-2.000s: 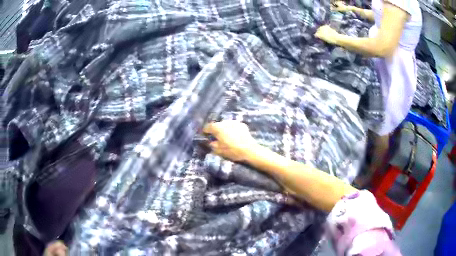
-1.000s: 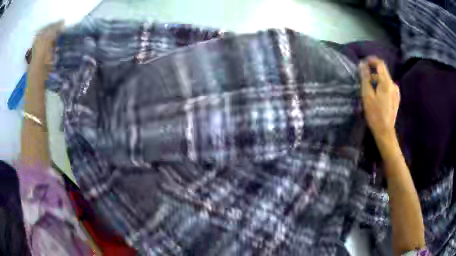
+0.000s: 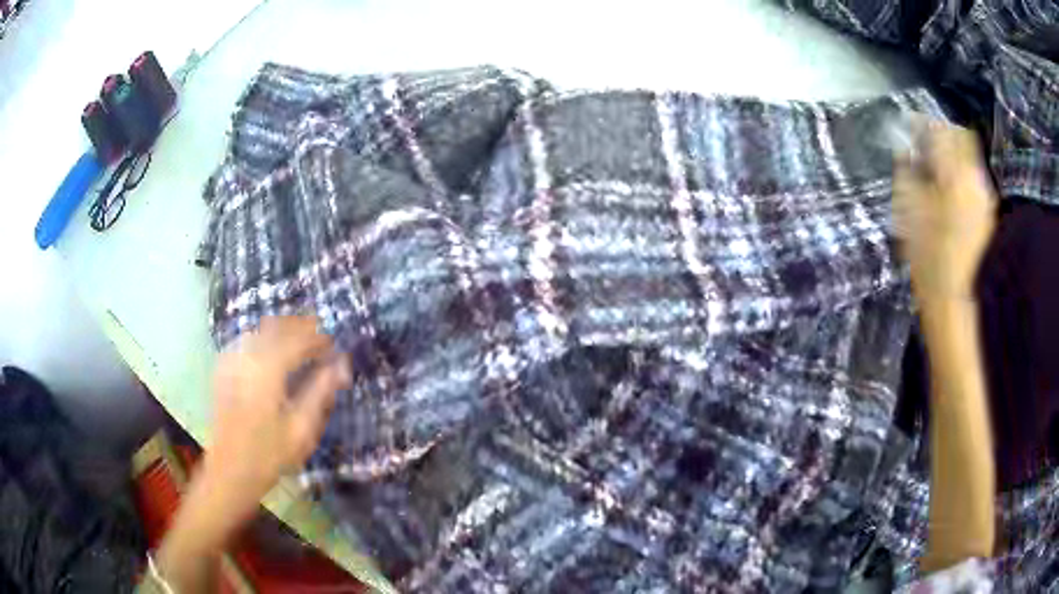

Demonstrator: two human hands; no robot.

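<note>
A plaid jacket in blue-grey, white and dark checks lies spread over the table and hangs towards me at the bottom of the view. My left hand is blurred over the jacket's lower left edge, thumb and fingers apart, with no cloth visibly pinched. My right hand is at the jacket's upper right end, fingers curled and blurred. A small pale, shiny blur shows at its fingertips; I cannot tell whether it is a tool or cloth.
The pale worktable has a curved edge at left. Dark spools, black-rimmed glasses and a blue-handled tool lie at upper left. Dark purple lining and more plaid cloth are at right. A red stool stands below left.
The jacket now lies flatter on the table. My left hand has moved down and right from its far left corner. My right hand has moved slightly right. The spools and glasses have come into view.
</note>
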